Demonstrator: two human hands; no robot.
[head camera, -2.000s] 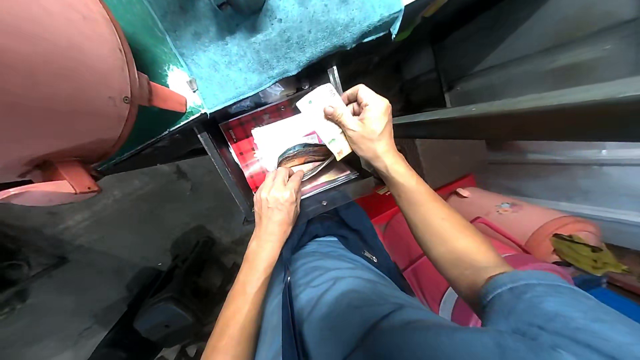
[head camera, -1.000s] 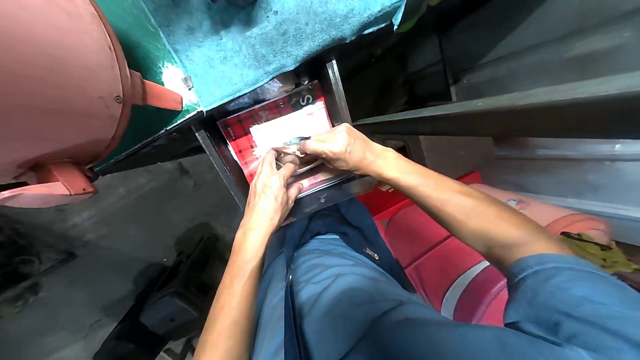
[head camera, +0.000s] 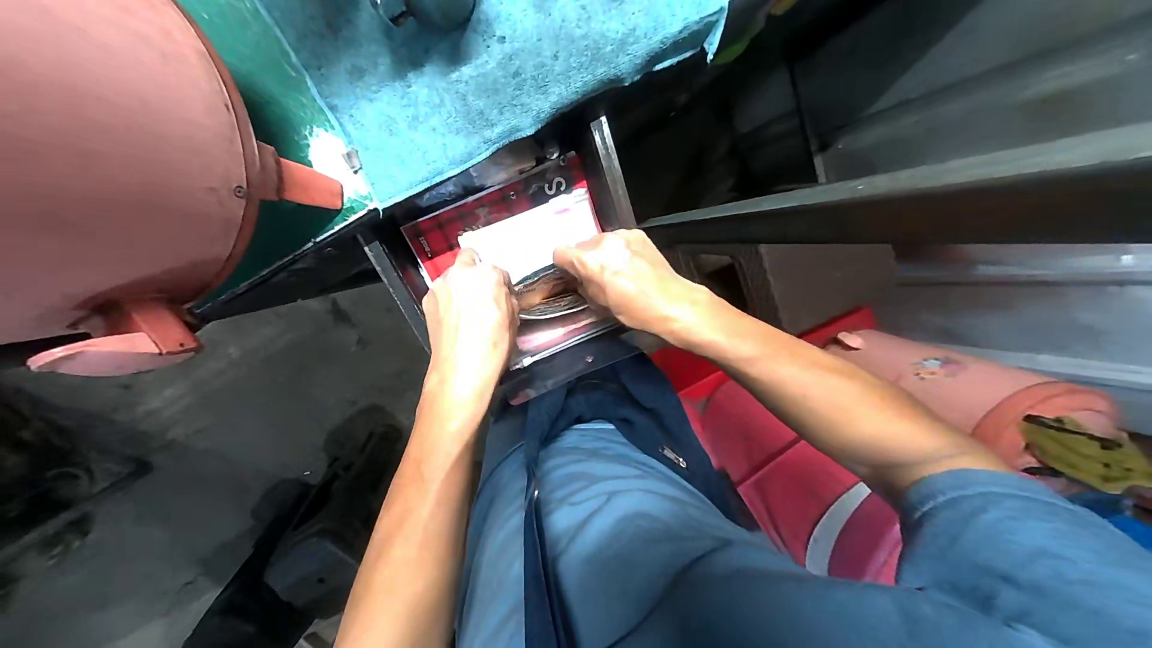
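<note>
An open drawer (head camera: 616, 171) in front of my body holds a red plaid, printed item (head camera: 447, 232), apparently a notebook or folder. White paper (head camera: 531, 236) lies on it. A folded bundle (head camera: 547, 297) with layered edges, possibly banknotes or a wallet, sits between my hands at the near side of the drawer. My left hand (head camera: 472, 310) grips its left side, the fingertips at the paper's lower left corner. The fingers of my right hand (head camera: 616, 274) are curled on its right end; whether they also pinch a paper cannot be told.
A blue cloth (head camera: 504, 90) covers the green table (head camera: 270, 117) beyond the drawer. A large pink metal housing (head camera: 117, 162) stands at left. On the right are a metal beam (head camera: 900, 202), a red padded seat or bag (head camera: 810, 477) and a pink rolled item (head camera: 972, 378).
Two seconds ago my right hand held up a pale slip above the drawer's right side. It has since come down to the bundle beside my left hand, and the raised slip no longer shows.
</note>
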